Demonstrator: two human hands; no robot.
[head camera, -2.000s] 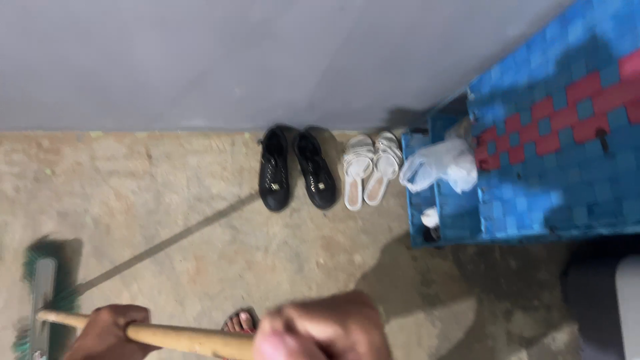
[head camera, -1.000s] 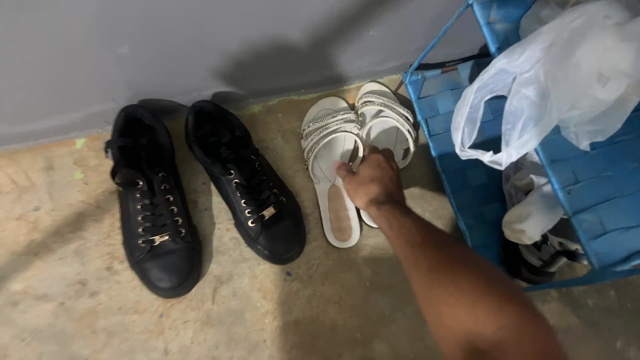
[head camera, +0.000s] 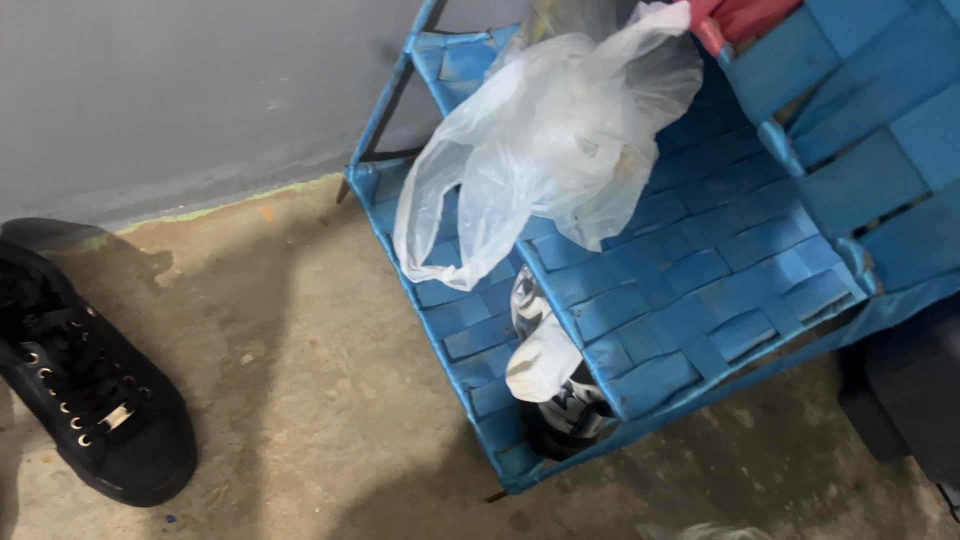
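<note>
Neither my left hand nor my right hand shows in the head view. A blue woven shelf rack (head camera: 637, 300) stands against the grey wall. On its upper shelf lies a crumpled translucent white plastic bag (head camera: 555, 142), its handle loop hanging over the left edge. On the lower shelf a white cloth-like item (head camera: 541, 364) rests by a black and white shoe (head camera: 574, 420), partly hidden under the upper shelf. A black lace-up sneaker (head camera: 97, 405) with gold-coloured eyelets sits on the concrete floor at the left, cut off by the frame edge.
The grey wall (head camera: 180, 90) meets the concrete floor (head camera: 337, 360) behind the sneaker. Red fabric or weave (head camera: 750, 15) shows at the top right. A dark object (head camera: 907, 382) stands right of the rack. Something pale and blurred (head camera: 720, 532) touches the bottom edge.
The white sandals, touched by a hand one second ago, are gone from the floor between sneaker and rack. The hand has left the view. The view has moved in toward the rack.
</note>
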